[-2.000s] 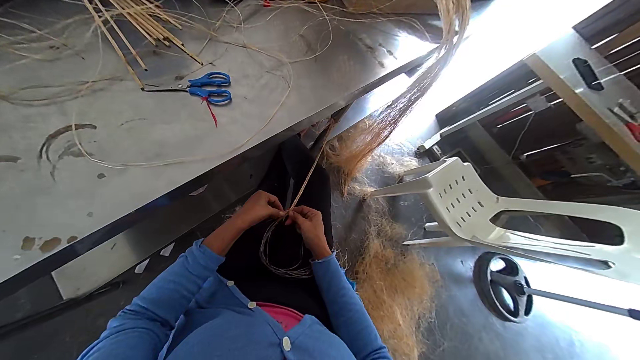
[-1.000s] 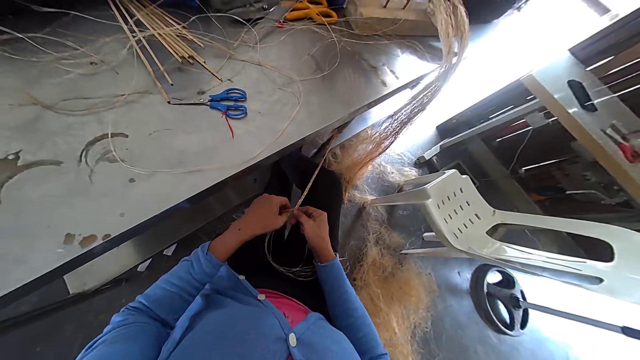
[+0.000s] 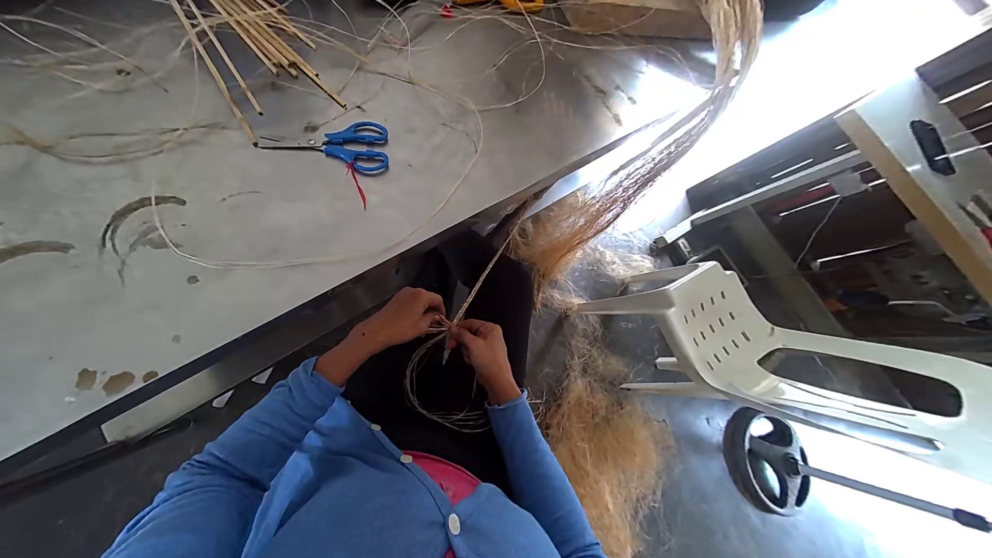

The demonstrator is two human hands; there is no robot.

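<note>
My left hand (image 3: 413,314) pinches several thin fibre strands at the lower end of a narrow braided fibre cord (image 3: 486,273). Close beside it, my right hand (image 3: 482,346) grips the same spot with thumb and fingers. The cord runs up and right from my fingers, over my dark-clothed lap, toward the table edge. Loose strands (image 3: 415,387) hang in a wide loop below both hands. On the metal table lie blue-handled scissors (image 3: 358,147) with a red thread tied to one handle. Which strand each finger holds is too small to tell.
Thin wooden sticks (image 3: 256,39) and loose fibres lie on the metal table (image 3: 310,225). A long fibre hank (image 3: 659,155) hangs over its corner. More tan fibre (image 3: 608,449) is heaped on the floor near a white plastic chair (image 3: 713,325) and a black-rimmed wheel on a pole (image 3: 767,461).
My left hand has shifted slightly, and its fingers now spread the strands a little to the left of the cord. My right hand stays at the cord's end.
</note>
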